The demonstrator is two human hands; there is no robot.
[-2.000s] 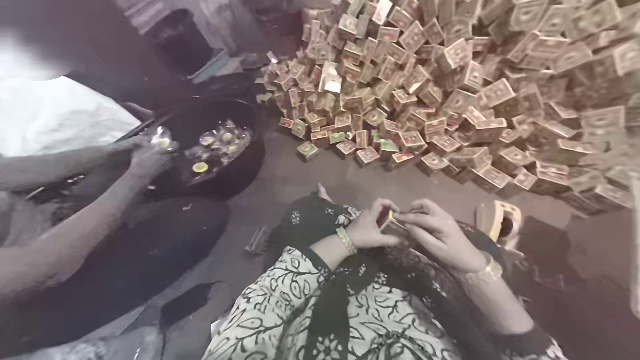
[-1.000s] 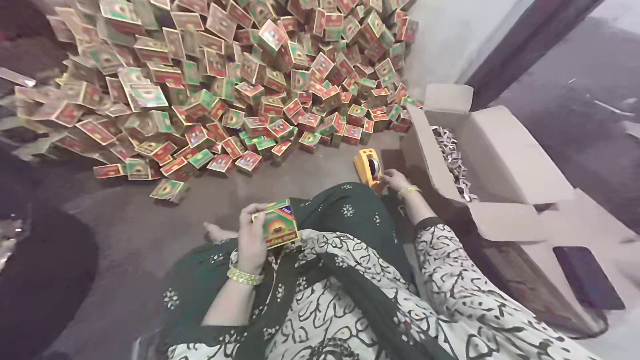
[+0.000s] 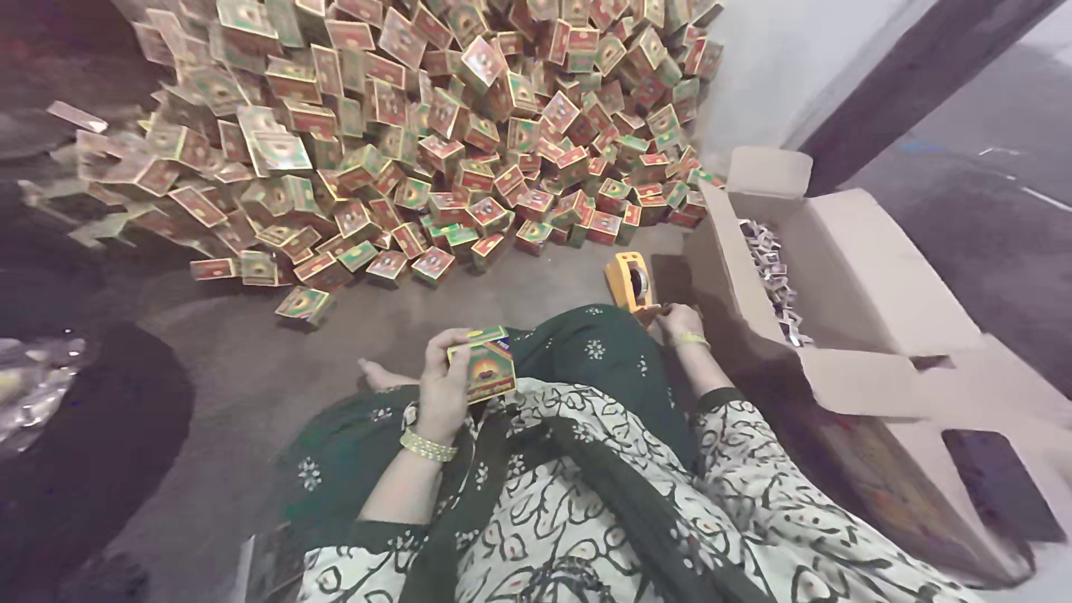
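Note:
My left hand (image 3: 444, 389) holds a small printed cardboard box (image 3: 488, 368), green, red and yellow, above my lap with its front face up. To the right, my right hand (image 3: 678, 322) is at the near end of a yellow tape dispenser (image 3: 624, 280) on the floor, beyond my knee. A roll of tape sits in the dispenser. The fingers of that hand are small in view, and whether they pinch the tape is unclear.
A large heap of similar small boxes (image 3: 435, 264) covers the floor ahead. At right stands an open corrugated carton (image 3: 863, 293) holding many small packets (image 3: 775, 280). A dark phone-like slab (image 3: 1001, 481) lies on cardboard. A dark round tub (image 3: 126, 435) with clear plastic packets is at left.
The view has swung right since the oldest frame. My hands, together at first, are now apart: the left with the box, the right by the dispenser. Over the last second little has changed.

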